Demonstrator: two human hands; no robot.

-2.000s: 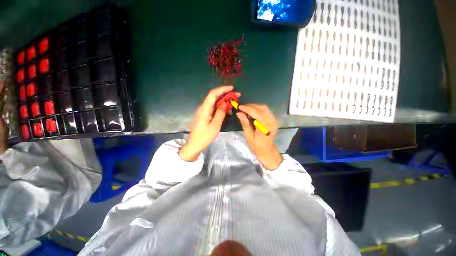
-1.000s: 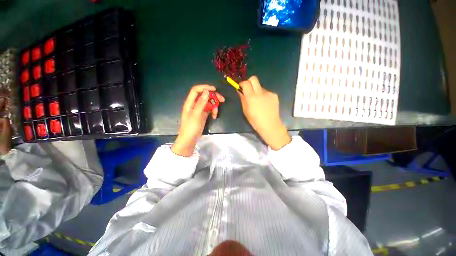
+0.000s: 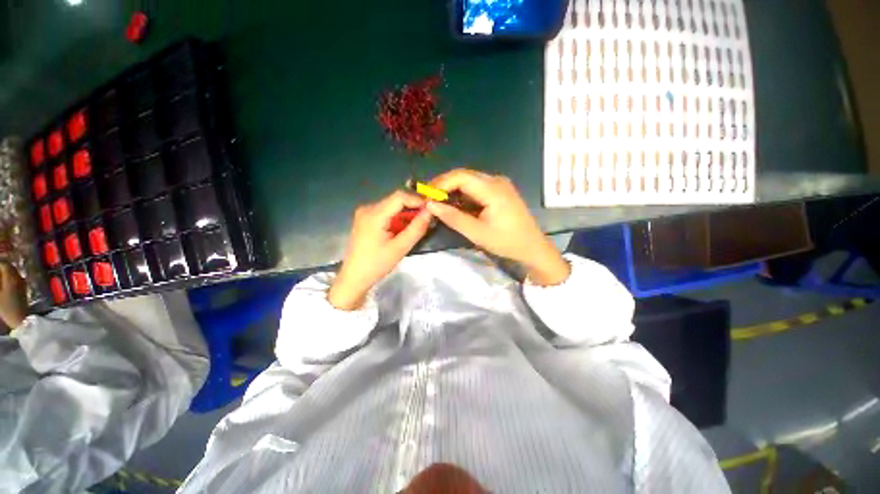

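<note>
My left hand [image 3: 380, 241] holds a red housing [image 3: 403, 221], partly hidden by the fingers, near the bench's front edge. My right hand [image 3: 490, 214] holds the yellow hand tool [image 3: 431, 191], which lies sideways just above the housing. The fingertips of both hands are together. Whether the tool touches the housing cannot be told. A loose heap of small dark-red parts [image 3: 412, 114] lies on the green mat just beyond my hands.
A black blister tray [image 3: 154, 174] with red housings in its left pockets is on the left. One red housing [image 3: 137, 27] lies beyond it. A white sheet of small parts [image 3: 648, 106] and a blue bin [image 3: 509, 17] are right. A neighbour's sleeve [image 3: 87, 376] shows left.
My right hand has come back from the dark-red heap to my left hand, and the tool now lies sideways. The view has shifted, so the loose red housing beyond the tray shows more fully.
</note>
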